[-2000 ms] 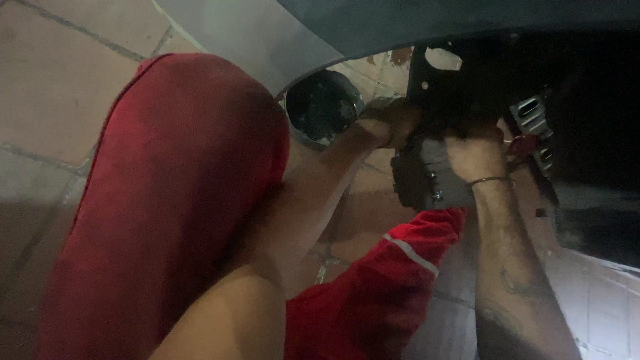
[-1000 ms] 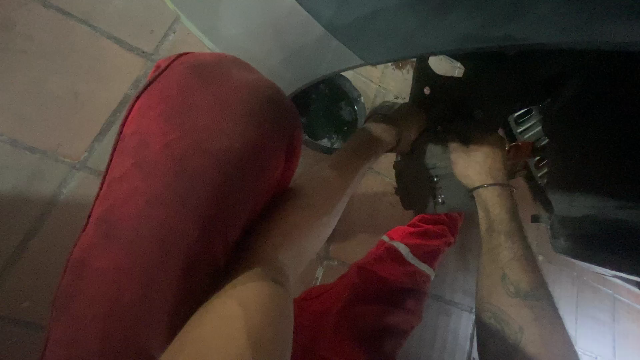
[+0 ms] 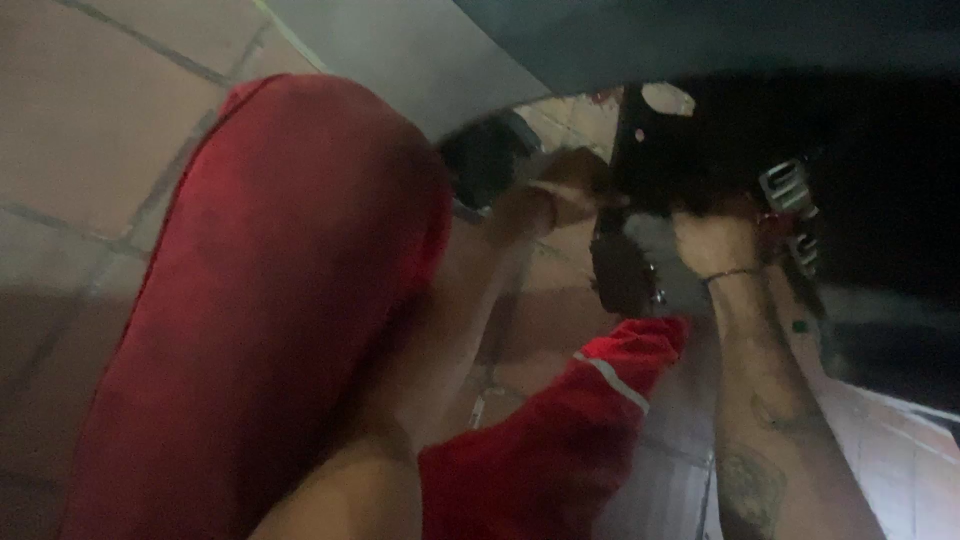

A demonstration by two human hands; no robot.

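My left hand (image 3: 574, 180) reaches to the left edge of a dark panel (image 3: 675, 157) with holes in it; its fingers are blurred and in shadow. At the panel's lower part is my right hand (image 3: 716, 232), with a thin bracelet at the wrist and its fingers hidden in the dark. Right beside that hand sit metal slotted parts (image 3: 787, 184) and a small red part (image 3: 776, 229). Whether either hand grips something cannot be seen. Below and between the hands is a dark shoe (image 3: 622, 274).
A grey curved body panel (image 3: 420, 60) of what looks like a vehicle spans the top. A round dark object (image 3: 487, 161) lies left of my left hand. My red-trousered knee (image 3: 322, 187) and other trouser leg (image 3: 555, 427) stand over the tiled floor (image 3: 82, 112).
My left hand has shifted slightly and shows more of its back, off the panel's edge. My right hand stays at about the same place by the slotted parts.
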